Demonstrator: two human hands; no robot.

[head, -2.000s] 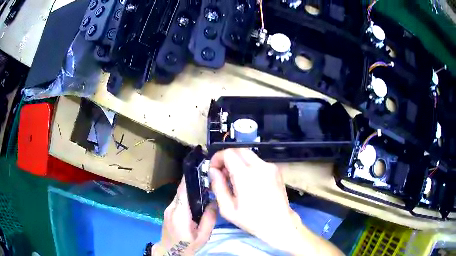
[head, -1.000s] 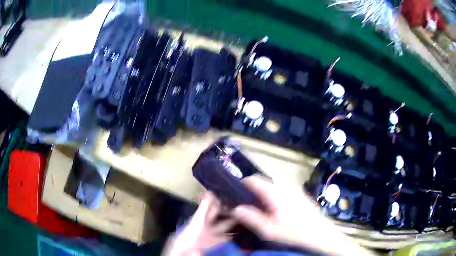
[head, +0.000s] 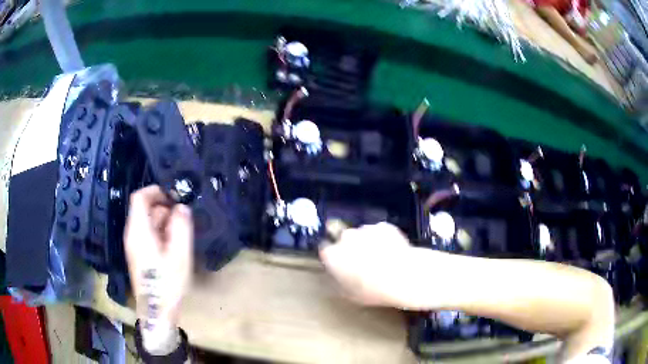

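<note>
My left hand (head: 160, 231) is at the panel stack at left, its fingers closed on the lower part of a black button control panel (head: 165, 138) that lies slanted over the other panels. My right hand (head: 366, 259) is at the near edge of a black housing (head: 376, 213) in the row's left end, its fingertips against or over the edge; blur and the hand itself hide whether it grips. The housing shows a round silver-white component (head: 303, 213) and thin orange-red wires at its left end.
More black housings (head: 490, 234) stand in rows to the right. Another housing (head: 341, 75) lies on the green conveyor (head: 192, 35). Clear plastic wrap (head: 106, 75) edges the panel stack. A red bin (head: 25, 330) is at lower left, and white strands (head: 490, 18) lie at the top.
My hands have separated and moved up over the bench, left to the panels, right to the housings. The housing they held together is no longer between them. The view has shifted.
</note>
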